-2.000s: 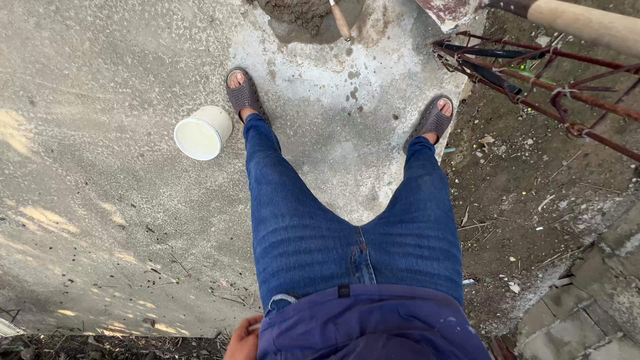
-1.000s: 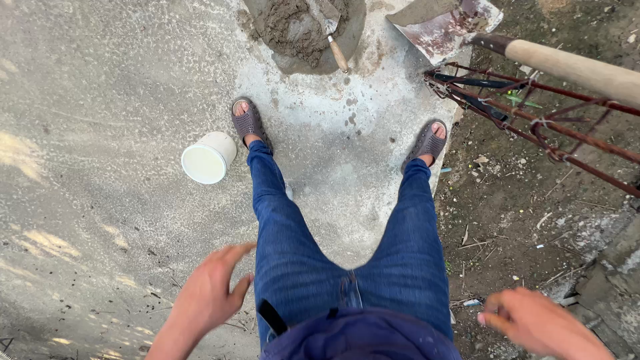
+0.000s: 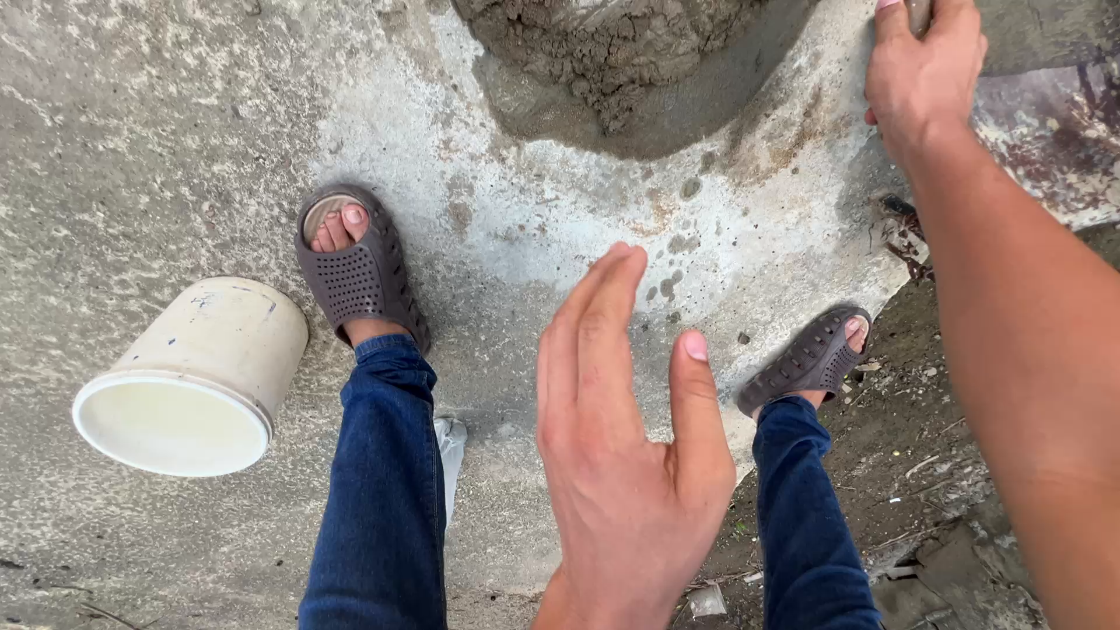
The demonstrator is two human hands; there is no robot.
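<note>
My left hand [image 3: 634, 429] is held out between my legs, fingers apart from the thumb, with nothing in it. At the upper right my right hand [image 3: 927, 70] is closed on a grey, rounded object, perhaps a tool handle; the frame's top edge cuts off most of it. Beyond my left hand lies a heap of wet mortar [image 3: 621, 70] on the concrete, partly out of view. A mortar-covered metal shovel blade [image 3: 1050, 131] is beside my right hand and forearm.
A white plastic bucket [image 3: 206, 359] stands on the concrete slab [image 3: 157, 175] left of my sandalled foot [image 3: 354, 262]. My other foot [image 3: 809, 359] is at the slab's edge, with bare soil [image 3: 910, 420] and debris beyond it. A pale scrap [image 3: 451, 446] shows behind my leg.
Both hands have moved forward from beside my legs. My right hand has closed on something at the upper right. The view has moved closer to the ground.
</note>
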